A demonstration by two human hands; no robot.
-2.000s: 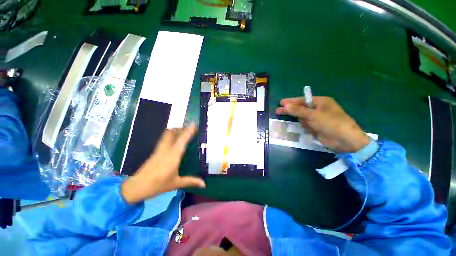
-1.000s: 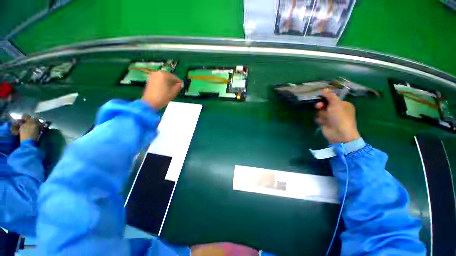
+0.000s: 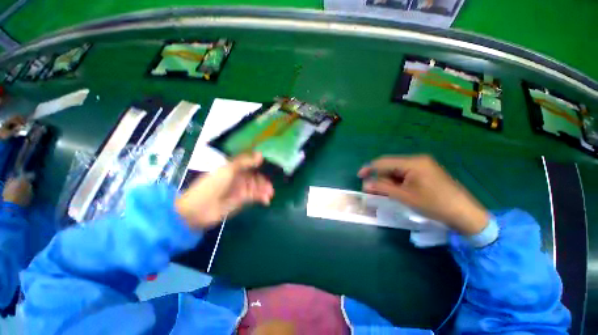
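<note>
A tablet assembly (image 3: 279, 136) lies at a slant in front of me, greenish inside with an orange ribbon and a board along its far end. It is blurred and overlaps a white liner sheet (image 3: 226, 121). My left hand (image 3: 226, 190) is at its near edge, fingers apart and blurred; whether they grip the edge is unclear. My right hand (image 3: 426, 190) is over a white strip (image 3: 331, 201) with a partly silvery patch, thumb and fingers close together. Something small and dark shows at its fingertips, too blurred to name.
More tablets lie beyond, at the back left (image 3: 190, 59), back right (image 3: 451, 90) and far right (image 3: 562, 118). A clear bag (image 3: 154, 160) with pale strips lies left. A black strip (image 3: 569, 222) lies far right. Another person's hands (image 3: 18, 190) show at the far left.
The tablet that was in my right hand now lies at the back right. A back-row tablet is nearer and turned. My left hand has come back beside it; my right hand has returned over the strip.
</note>
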